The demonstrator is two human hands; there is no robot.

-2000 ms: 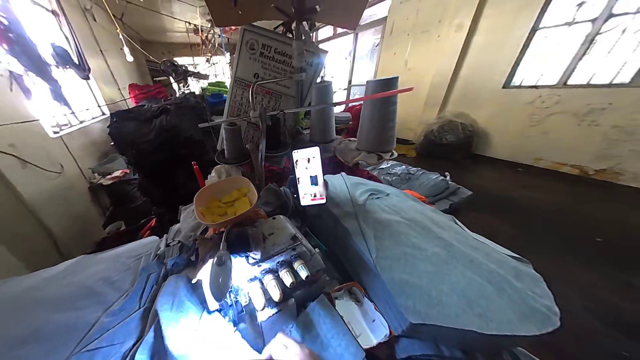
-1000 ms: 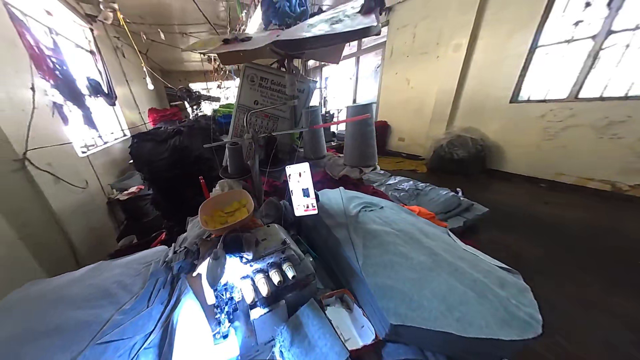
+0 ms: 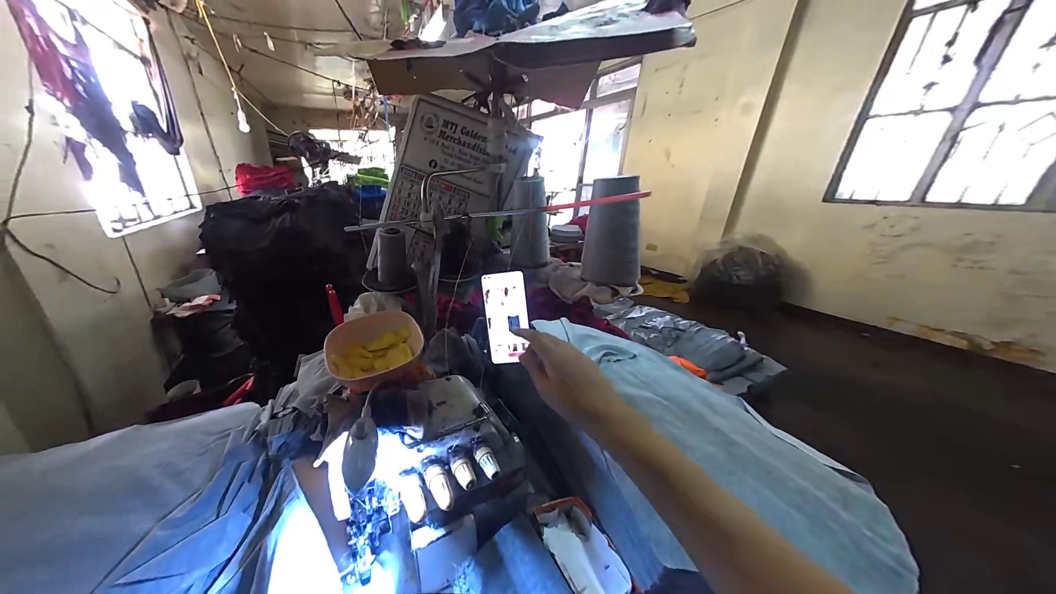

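Note:
My right hand (image 3: 559, 370) reaches in from the lower right, its index finger at the lower part of a lit smartphone (image 3: 502, 307) that stands upright behind a serger sewing machine (image 3: 462, 437). Nothing is held in that hand. My left hand is out of view. A lamp shines brightly on the machine's needle area, beside a row of several tension dials (image 3: 462, 468). An orange plastic bowl (image 3: 337, 351) with yellow pieces sits behind the machine, left of the phone. Light blue fabric (image 3: 701, 421) lies under and right of my forearm.
More blue fabric (image 3: 107, 487) spreads at the left. Grey thread cones (image 3: 610, 231) stand behind the phone under a metal thread stand with a red-ended rod (image 3: 577, 202). A small open box (image 3: 577, 544) sits right of the machine. Dark cloth (image 3: 280, 272) is heaped at the back left.
My right hand has come up from the lower right to the phone; one second ago no hand was in view. Two seconds ago part of a hand showed at the bottom edge.

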